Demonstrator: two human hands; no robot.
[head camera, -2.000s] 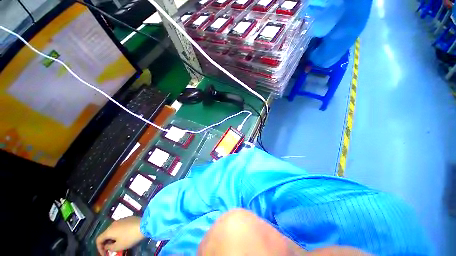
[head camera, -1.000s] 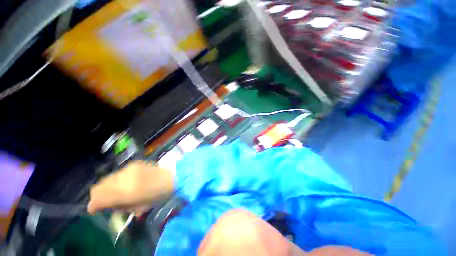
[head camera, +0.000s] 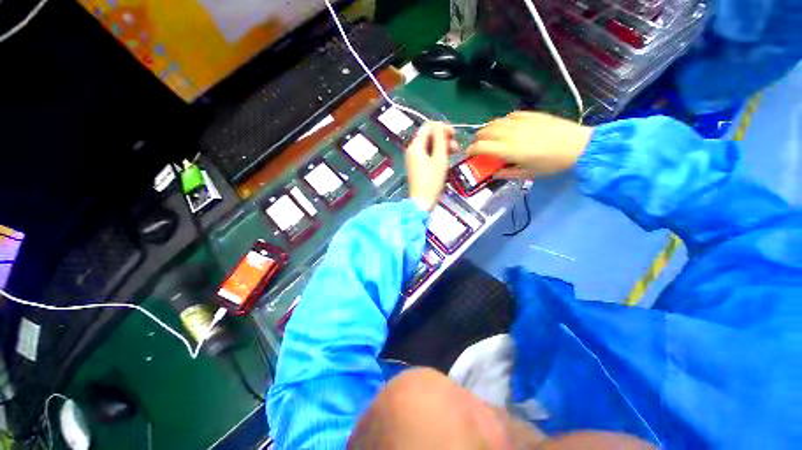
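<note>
A red-edged device (head camera: 477, 172) with an orange-red screen lies at the tray's right end. My right hand (head camera: 532, 143) covers its upper edge, fingers closed on it; the plug end is hidden. My left hand (head camera: 429, 163) is just left of it, fingertips pinched at the thin white cable (head camera: 359, 61). A second device (head camera: 251, 278) with an orange screen lies at the tray's left end, joined to another white cable (head camera: 105, 306). The clear tray (head camera: 339, 230) holds several dark-framed devices with white faces, such as this one (head camera: 287, 214).
Keyboard (head camera: 286, 110) and monitor (head camera: 211, 35) stand behind the tray. A black scanner (head camera: 501, 77) lies beyond my hands, near stacked trays (head camera: 620, 57). Another scanner (head camera: 198, 318) is at left, with a green-pieced box (head camera: 195, 186) and a white mouse (head camera: 75, 425).
The hand seen at the tray's left end has left there; both my hands are now at the right end. An orange-screened, cabled device now shows at the left end. The view has shifted left.
</note>
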